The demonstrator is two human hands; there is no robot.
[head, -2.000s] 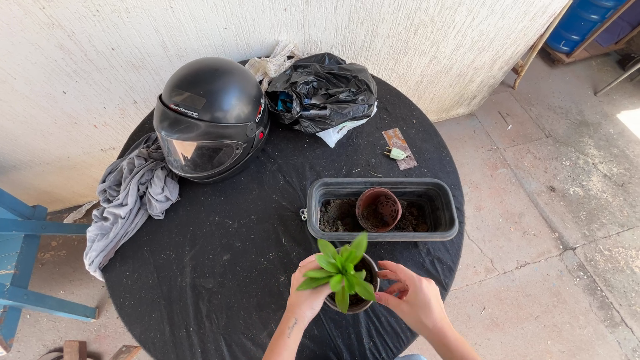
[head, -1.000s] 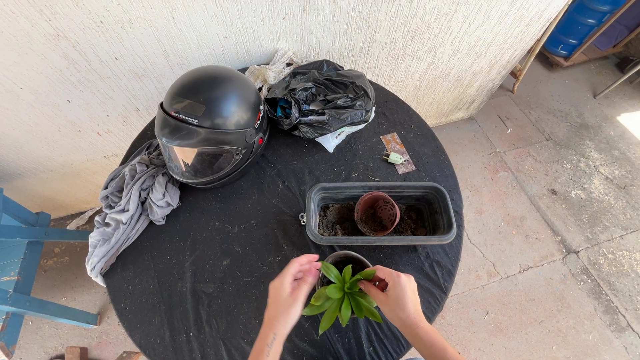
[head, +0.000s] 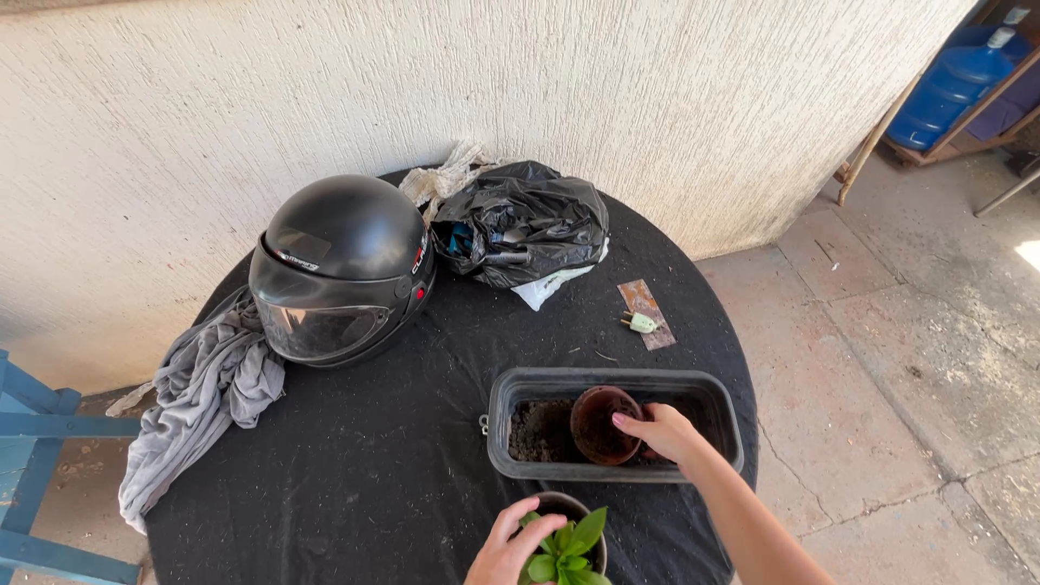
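Note:
My right hand (head: 662, 435) grips the rim of a small brown plastic pot (head: 605, 425) that stands in a black rectangular planter (head: 613, 378); the thumb is inside the rim. Dark soil (head: 540, 431) lies in the planter, left of the pot. My left hand (head: 516, 544) is at the bottom edge of the view, its fingers around the leaves of a green leafy plant (head: 573, 548). That plant is in a round pot (head: 569, 505) just in front of the planter. The pot's lower part and some of my left hand are out of view.
On the black-covered round table (head: 349, 463) are a black motorcycle helmet (head: 345, 260), a gray cloth (head: 207, 382), a black plastic bag (head: 528, 219), a pale plug (head: 639, 322) and a rusty flat plate (head: 647, 305). A textured wall (head: 487, 73) stands behind; a blue wooden chair (head: 49, 455) is at left.
My right hand has moved from the plant to the brown pot in the planter and taken hold of its rim. My left hand stays at the plant. The view has shifted upward.

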